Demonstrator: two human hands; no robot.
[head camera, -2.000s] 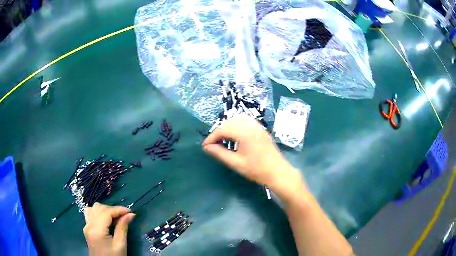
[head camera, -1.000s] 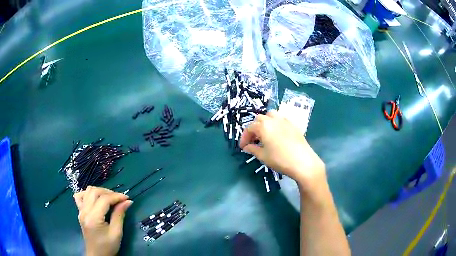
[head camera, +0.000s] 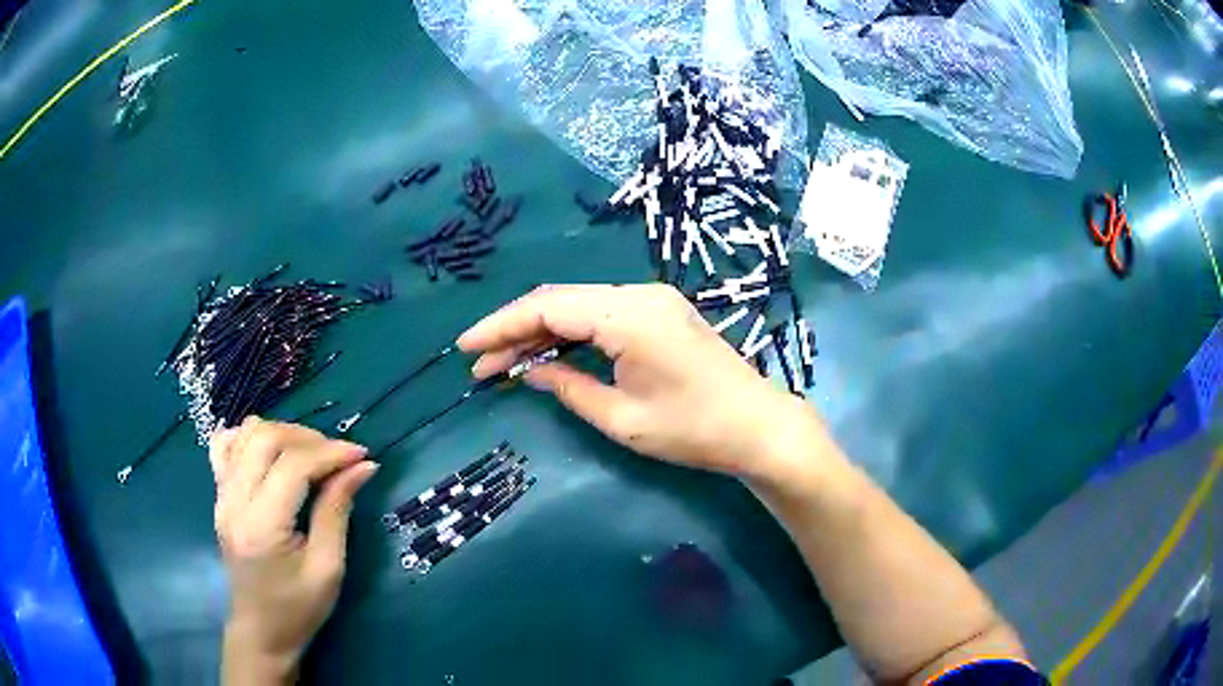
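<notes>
My left hand pinches the near end of a thin black wire lead between thumb and finger. My right hand holds a black-and-white sleeve at the lead's far end; whether the wire is inside it cannot be told. Another lead with a ring end lies just beyond, its tip near my right fingertips. A bundle of sleeved leads lies side by side below. A heap of wire leads is beyond my left hand. A pile of black-and-white sleeves lies beyond my right hand.
Short black tubes lie scattered between heap and pile. Two clear plastic bags are at the top. A whitish packet lies right of the pile, orange-handled scissors farther right. A blue tray is at the left edge.
My right hand has left the sleeve pile and moved left to the lead's end with a sleeve. My left hand still pinches the lead. The view has shifted, so the table things appear higher.
</notes>
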